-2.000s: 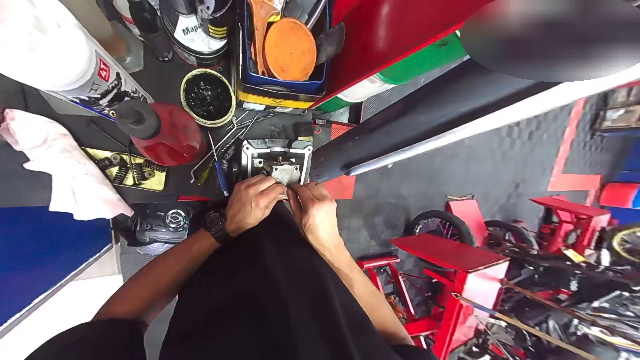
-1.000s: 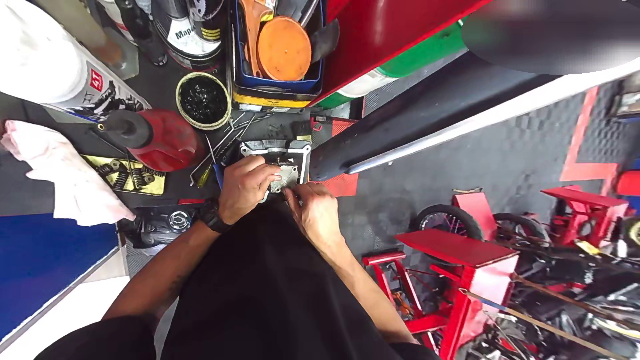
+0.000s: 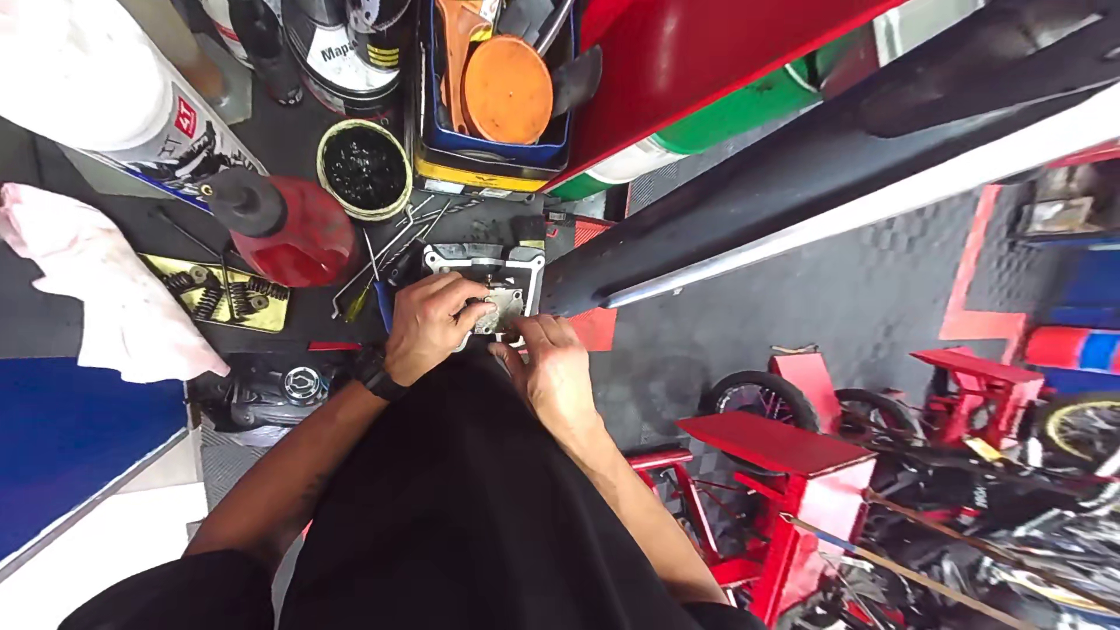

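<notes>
A metal engine part with a pale rim [image 3: 532, 262] lies at the bench edge in front of me. Within it sits a light metal plate [image 3: 506, 308] with holes. My left hand [image 3: 437, 319] has thumb and forefinger at the plate's left side; whether they grip it is unclear. Low at the rim's right corner is my right hand [image 3: 549, 354], its fingertips bent toward the part and partly hidden. Hex keys [image 3: 398, 238] and a screwdriver with a yellow-green handle [image 3: 356, 306] lie left of the part.
A red plastic bottle [image 3: 302, 232], an open tub of dark grease [image 3: 365, 169], a yellow tray of springs [image 3: 262, 322] and a pink cloth [image 3: 96, 280] are at left. A blue bin [image 3: 564, 144] stands behind; a dark beam [image 3: 700, 201] slants rightward.
My left hand has shifted from the lower edge of the part up to the plate's left side, uncovering more of the plate. My right hand stays near the lower right corner.
</notes>
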